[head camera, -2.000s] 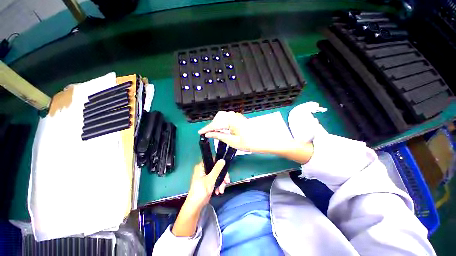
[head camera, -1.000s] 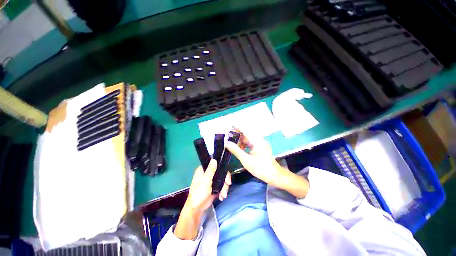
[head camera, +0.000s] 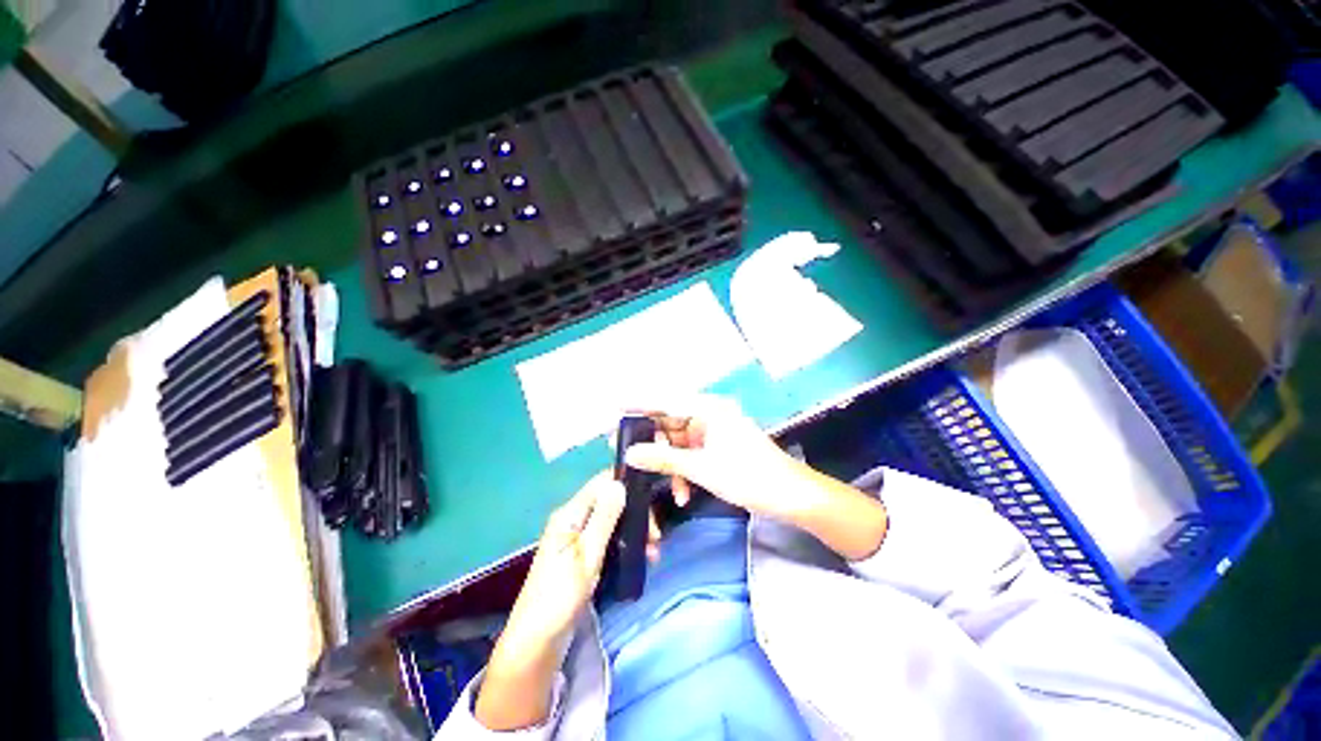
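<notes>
Both my hands are at the bench's front edge. My left hand (head camera: 571,547) holds a black tube (head camera: 632,510) upright, its lower end over my lap. My right hand (head camera: 713,460) has its fingers at the tube's upper end. Whether other tubes lie behind it is hard to tell. A white paper sheet (head camera: 633,363) lies just beyond my hands. A crumpled white wipe (head camera: 790,306) lies to its right. The central parts tray (head camera: 580,181), on a stack, holds rows of small shiny-ended parts (head camera: 458,207) in its left part.
At left, cardboard with white paper (head camera: 189,594) bears a row of black tubes (head camera: 217,388). Loose black tubes (head camera: 371,449) lie beside it. Grooved black trays (head camera: 1036,109) are stacked at back right. A blue crate (head camera: 1188,478) with a white liner is below the bench at right.
The view has turned right. The fanned tubes in my left hand now show as one upright tube. My right hand has moved to the upper end of this tube.
</notes>
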